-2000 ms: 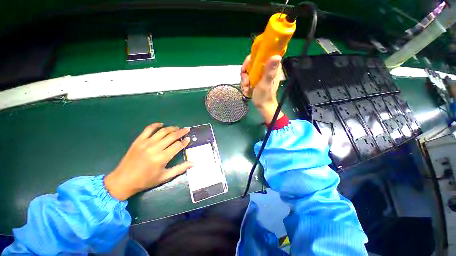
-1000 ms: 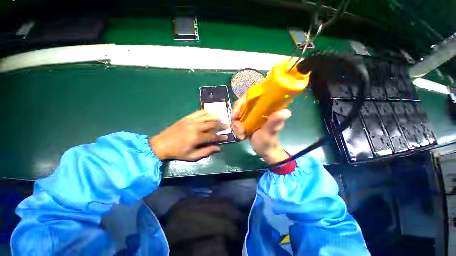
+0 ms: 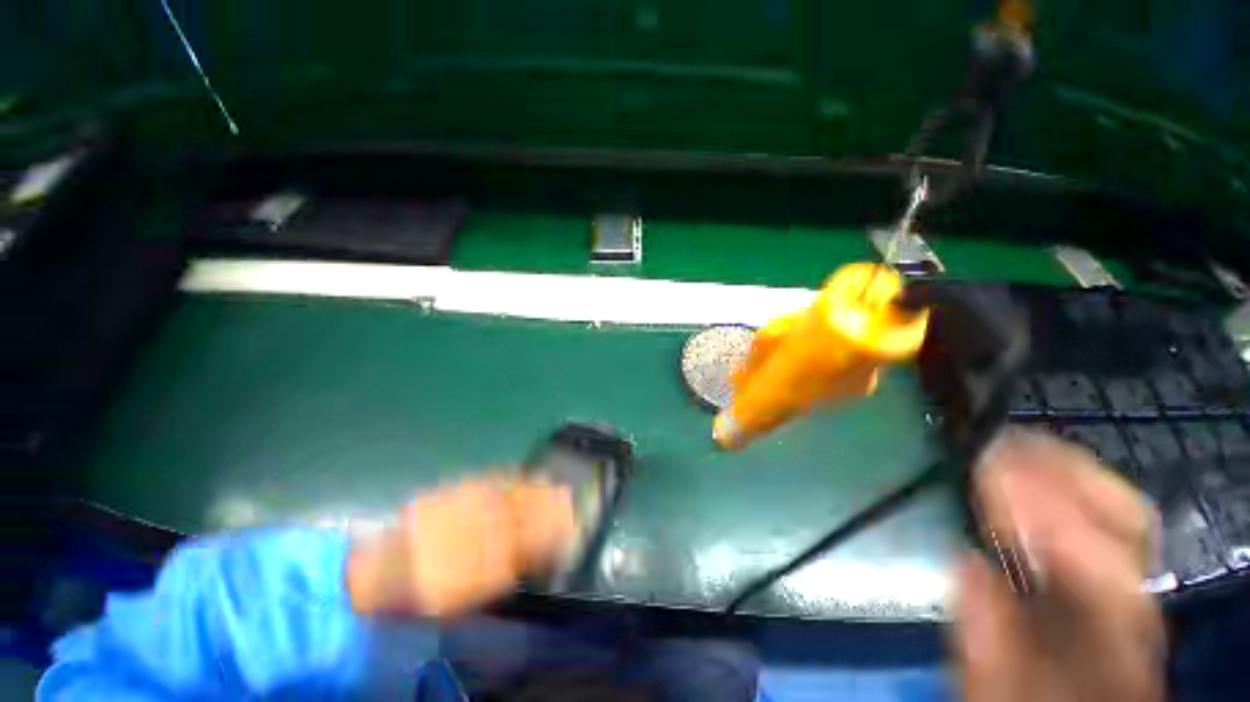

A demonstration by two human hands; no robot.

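Observation:
My left hand (image 3: 473, 542), blurred, grips a phone body (image 3: 592, 480) at its near left side. The phone body looks tilted up over the front of the green bench; its dark end points away. The yellow-orange electric screwdriver (image 3: 816, 350) hangs free and slanted above the bench, with no hand on it. My right hand (image 3: 1062, 562), strongly blurred, is at the lower right, at the near left part of the black compartment tray (image 3: 1179, 446). A thin dark shape with a pale edge shows at its fingers; whether it is held is unclear.
The round screw dish (image 3: 717, 365) lies by the white strip (image 3: 548, 296), left of the screwdriver. The black cord (image 3: 850, 528) crosses the bench. Beyond the strip are phones (image 3: 617, 239) on the conveyor and a flat black tray (image 3: 370, 229). Dark stacked trays stand far left.
My right hand has let go of the screwdriver and moved right to the tray. My left hand now holds the phone body, which was lying on the bench. The view has shifted.

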